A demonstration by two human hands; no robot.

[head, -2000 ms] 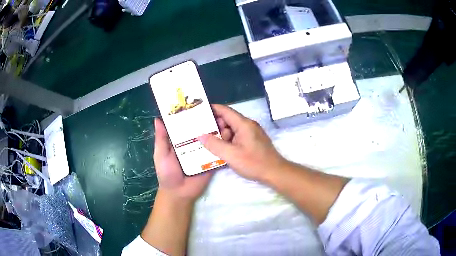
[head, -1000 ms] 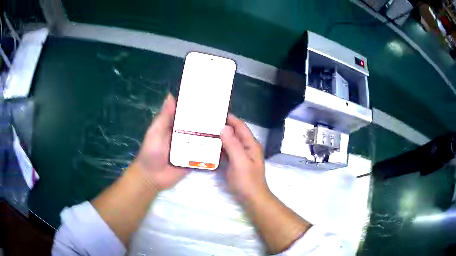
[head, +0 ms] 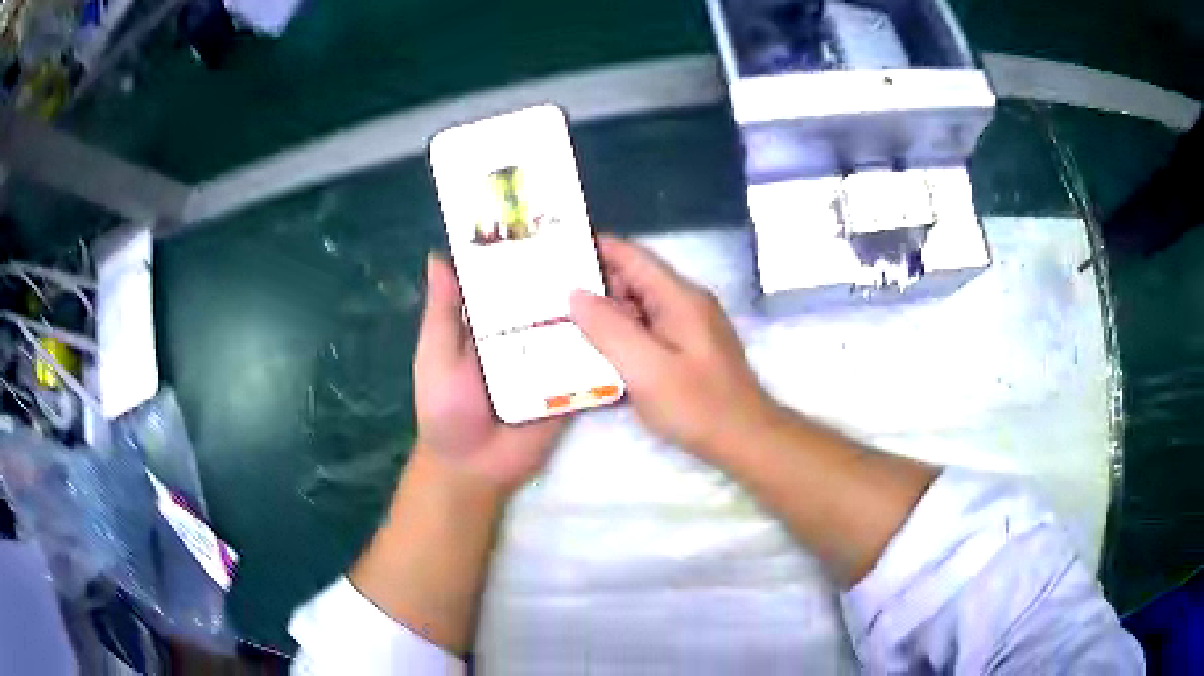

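A smartphone is held upright in front of me, tilted slightly left at its top. Its bright white screen shows a small yellow-green and red picture, a thin dark red line and orange buttons near the bottom. My left hand holds its lower left side from below, with the thumb along the left edge. My right hand is at its right edge, with the thumb over the screen's right side and the other fingers curled beside the phone.
A pale box-like machine, possibly a screw feeder, stands at upper right. A whitish sheet lies under my forearms. At left are a white box, tangled cables and clear plastic bags. A dark object is at the right edge.
The view has turned back from the right, so the machine sits higher in the picture. The screen shows a picture where it was blank white. My right thumb now lies over the screen.
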